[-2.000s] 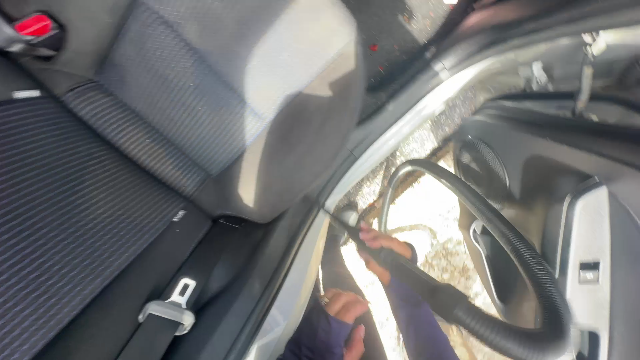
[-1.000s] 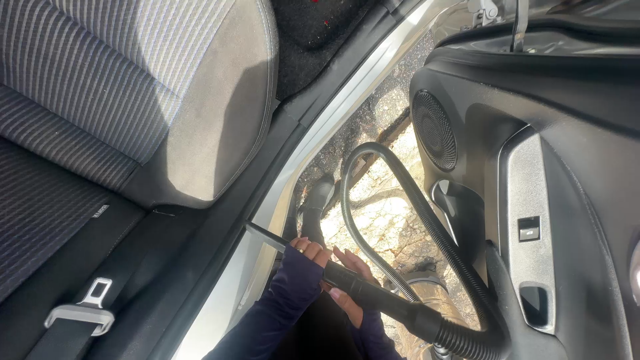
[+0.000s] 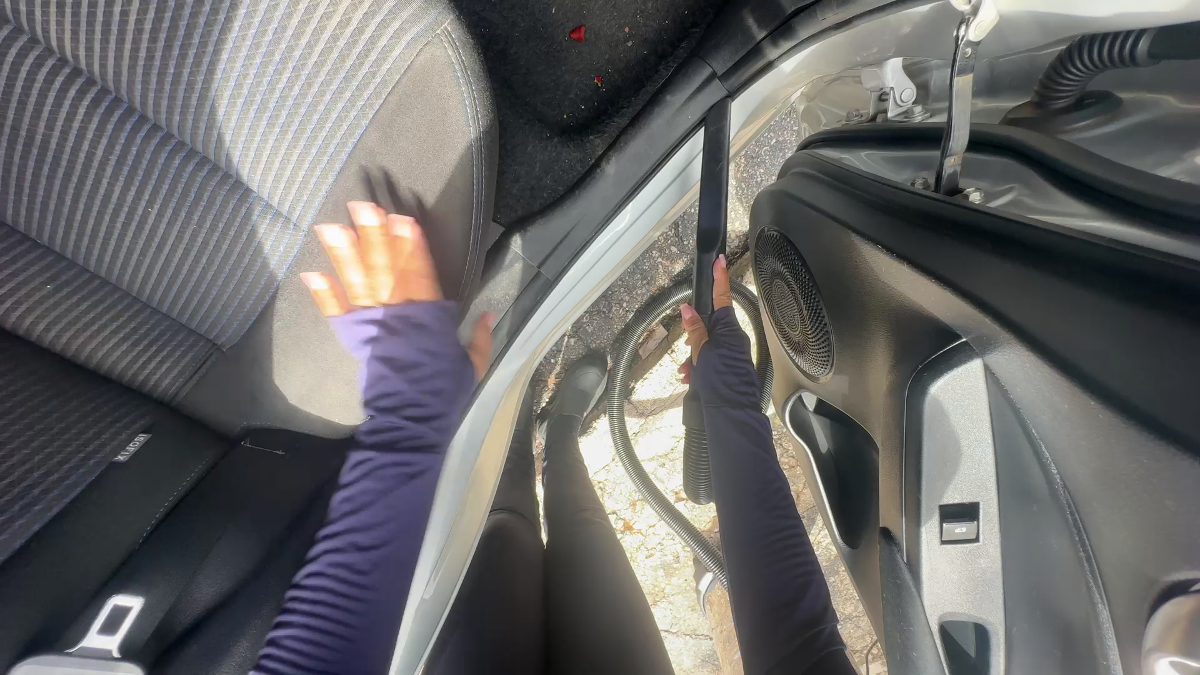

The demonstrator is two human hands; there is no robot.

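Note:
My left hand (image 3: 389, 262) is spread over the side of the striped fabric car seat (image 3: 187, 159), fingers apart, with nothing in it; whether it touches the fabric I cannot tell. In my right hand (image 3: 708, 309) is the black crevice nozzle (image 3: 712, 197) of a vacuum cleaner, its narrow tip up against the door sill (image 3: 600, 253). A ribbed vacuum hose (image 3: 623, 422) loops over the ground below that hand.
At right stands the open car door (image 3: 862, 272) with its speaker grille (image 3: 794, 302) and window switch (image 3: 959, 523). Small red bits (image 3: 577, 33) lie on the dark floor carpet (image 3: 534, 122). A seat belt tongue (image 3: 114, 623) is at bottom left. My legs and shoe (image 3: 581, 384) are beside the sill.
Both hands were on the vacuum's nozzle and tube a second ago. My left hand has let go and moved to the seat. The nozzle now points more toward the front of the sill.

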